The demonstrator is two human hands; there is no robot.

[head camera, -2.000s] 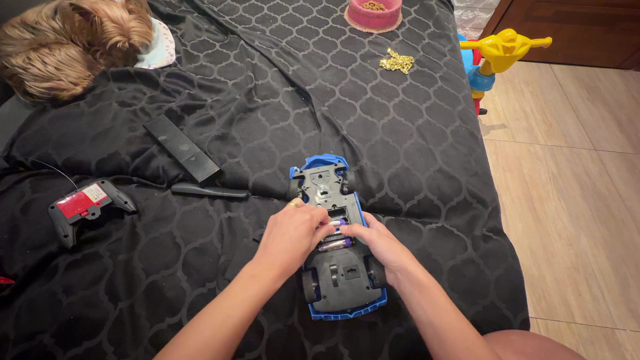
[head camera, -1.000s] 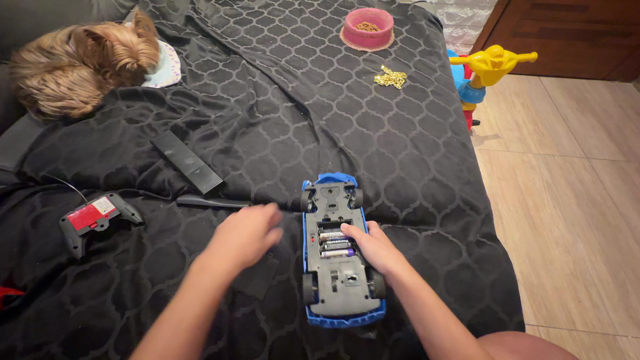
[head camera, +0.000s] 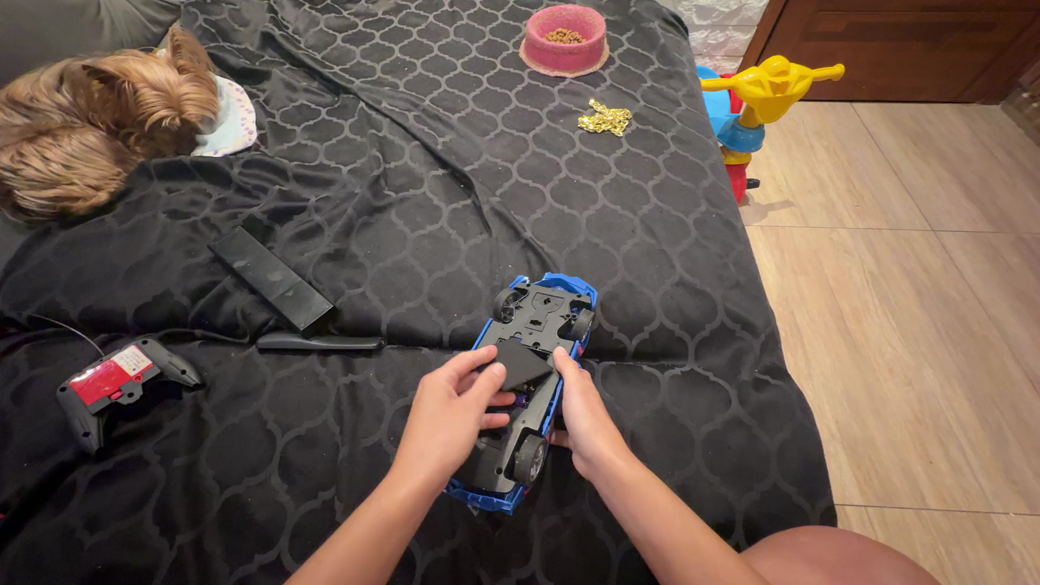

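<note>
A blue toy car (head camera: pixel 546 310) lies upside down, its black underside facing up. My left hand (head camera: pixel 455 402) holds a flat black battery cover (head camera: pixel 520 365) over the open battery compartment, and the cover sits at an angle across it. Beneath the cover, part of a purple battery (head camera: pixel 522 400) shows; the other batteries are hidden. My right hand (head camera: pixel 583 410) grips the car's right side, thumb beside the cover.
On the black patterned cloth (head camera: pixel 390 455) lie a toy remote control (head camera: pixel 114 380), a black flat box-like piece (head camera: pixel 270 279), a black handle-like object (head camera: pixel 320 343), gold chain-like material (head camera: pixel 605 119) and a pink food bowl (head camera: pixel 564 41). A dog (head camera: pixel 97 122) rests far left; a ride-on toy (head camera: pixel 772 88) stands right.
My left hand has come back from the cloth to the car with the black cover. The batteries that showed are now mostly covered, and the car has turned slightly.
</note>
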